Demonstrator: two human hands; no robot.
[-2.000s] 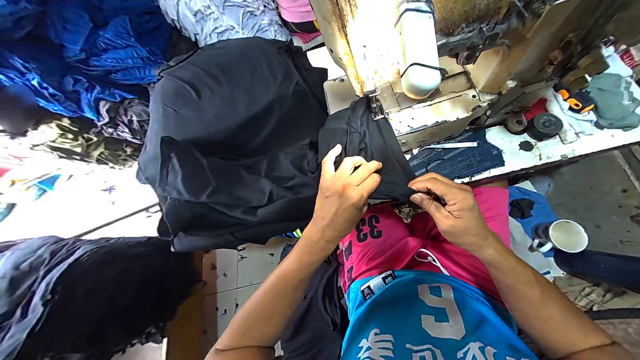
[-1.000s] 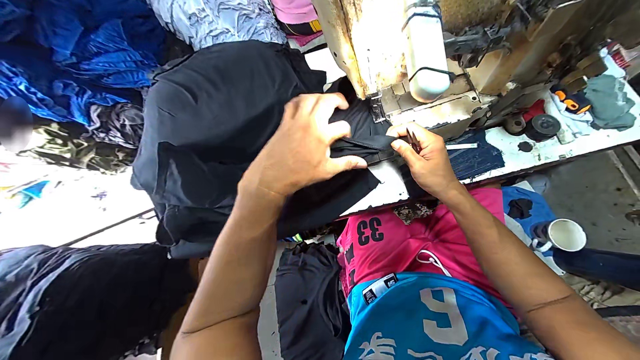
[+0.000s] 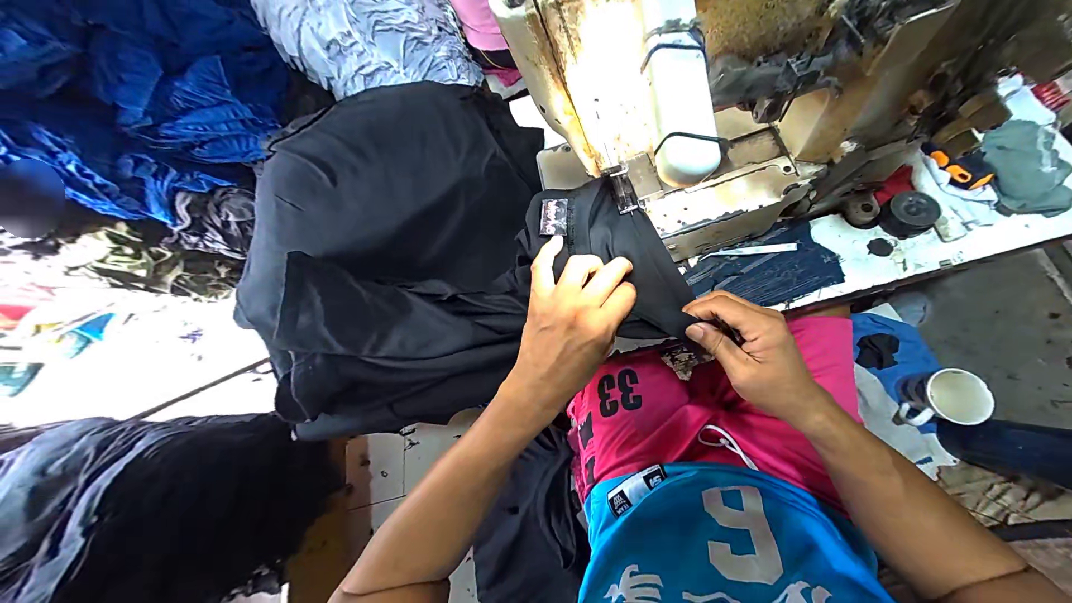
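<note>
Black fabric (image 3: 377, 193) spreads over the left of the sewing table, and one end runs under the presser foot (image 3: 621, 188) of an industrial sewing machine (image 3: 586, 75). My left hand (image 3: 578, 306) lies on that end with the fingers partly curled, its index fingertip just below a small woven label (image 3: 554, 217). The near right corner of the cloth is pinched between the thumb and fingers of my right hand (image 3: 741, 339). The cloth between my hands lies fairly flat. Whether the needle is down in it cannot be told.
Blue cloth (image 3: 151, 84) and grey cloth (image 3: 368, 42) are heaped behind and left. Dark denim scraps (image 3: 770, 268), a black spool (image 3: 909, 213) and orange-handled snips (image 3: 959, 172) are on the table's right side. A mug (image 3: 955, 396) stands lower right, beside my lap.
My left hand has come down from nearer the presser foot onto the cloth. My right hand has drawn back toward my body, holding the cloth's corner. The label now shows.
</note>
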